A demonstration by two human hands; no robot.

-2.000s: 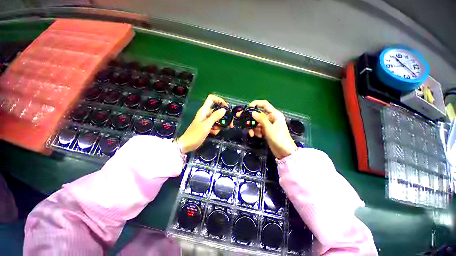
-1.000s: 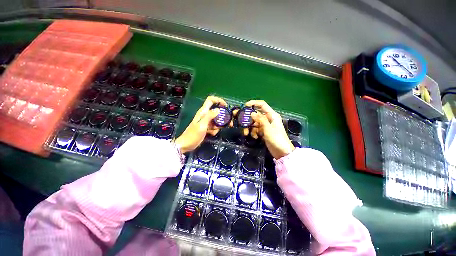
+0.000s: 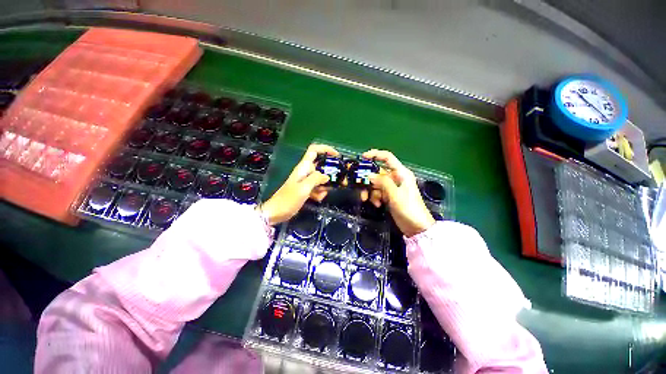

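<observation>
My left hand [image 3: 301, 184] holds a round electronic unit [image 3: 330, 171], black with a white and bluish glow on its face. My right hand [image 3: 394, 188] holds a second unit [image 3: 363, 173] with a similar glow. The two units are side by side, just above the far part of a clear blister tray [image 3: 255, 336]. The tray holds black discs in rows; one disc at its near left [image 3: 277, 315] shows red marks. My hands and sleeves hide part of the tray.
At left, an orange-red foam tray [image 3: 87, 102] partly covers another filled blister tray [image 3: 281, 109], where many discs show red marks. At right are a blue-rimmed clock [image 3: 590, 107], a small white box [image 3: 617, 157], a red-edged black tray [image 3: 522, 190] and empty blister trays [image 3: 606, 241]. A grey wall stands behind.
Both hands stay in nearly the same place with the units. The unit faces changed from small green and red spots to purplish-white patterns, then to a white and bluish glow.
</observation>
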